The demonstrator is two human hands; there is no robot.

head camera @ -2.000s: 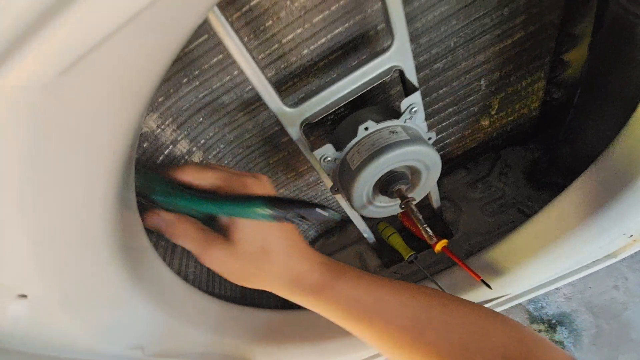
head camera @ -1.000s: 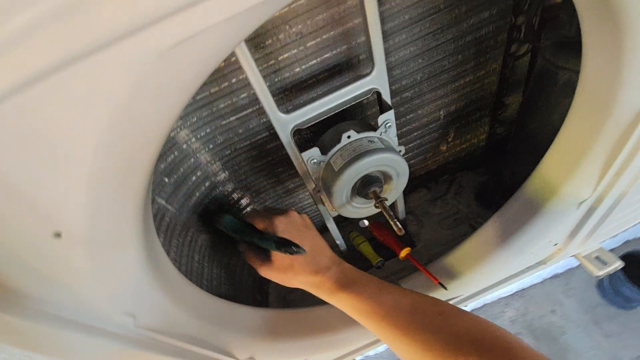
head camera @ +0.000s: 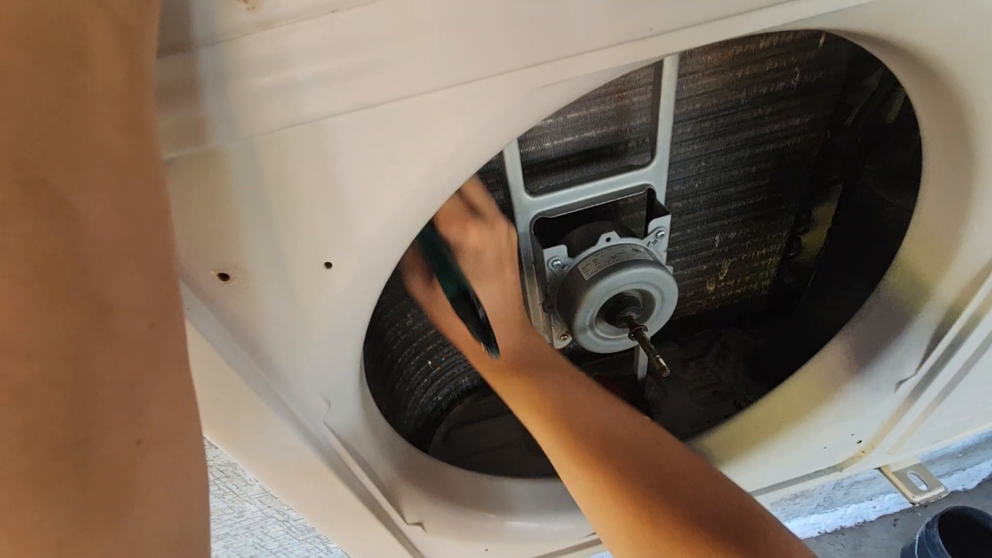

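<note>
My right hand is inside the round opening of a white air-conditioner outdoor unit, left of the fan motor. It is closed around a dark green tool handle, blurred, whose dark end points down toward my wrist; the tool's far end is hidden. Behind the hand lie the ribbed condenser coil fins. The motor, with its bare shaft, sits on a metal bracket. My left arm runs down the left edge, with its hand out of view.
The opening's curved rim surrounds my right forearm. A mounting foot with a slot juts from the casing at the lower right, near a dark round container. Small holes mark the front panel.
My right hand has moved up along the coil, nearer the bracket, still with the green tool. My left arm has come into view. The screwdrivers below the motor no longer show clearly. The view has shifted.
</note>
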